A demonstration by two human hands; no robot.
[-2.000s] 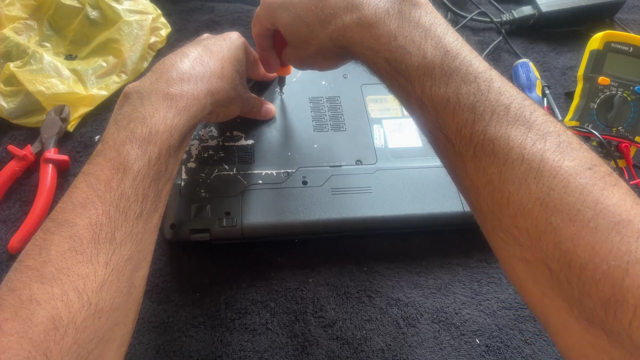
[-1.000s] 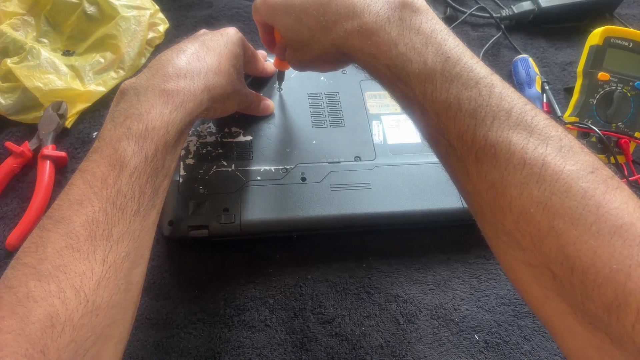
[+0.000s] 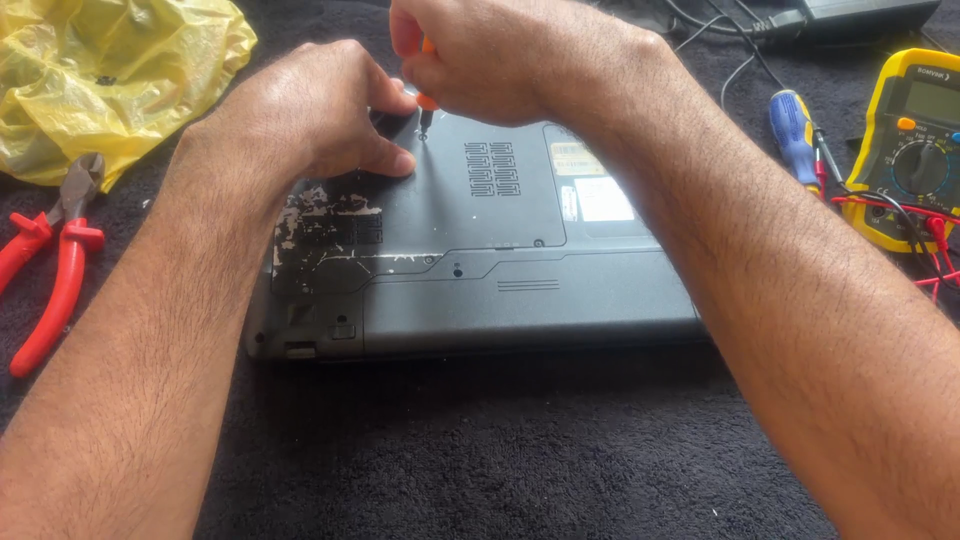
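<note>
A black laptop [image 3: 465,217] lies upside down, its underside scratched at the left and bearing vents, screws and labels. My right hand [image 3: 472,60] grips the orange handle of a screwdriver [image 3: 427,101], held nearly upright with its tip at a screw [image 3: 423,137] in the bottom cover. My left hand [image 3: 330,112] rests on the laptop's far left part, thumb and fingers apart on either side near the screwdriver. Whether the left fingertips touch the tool cannot be told. My right forearm hides the laptop's right end.
Red-handled diagonal cutters [image 3: 64,262] and a yellow plastic bag [image 3: 112,82] lie left on the dark towel [image 3: 480,450]. To the right are a blue-handled screwdriver [image 3: 795,139], a yellow multimeter [image 3: 922,150] with leads [image 3: 900,202], and a black power adapter [image 3: 862,19] with cable.
My right hand has shifted and turned slightly around the screwdriver handle. The tip stays at the same screw, and my left hand holds its place on the laptop.
</note>
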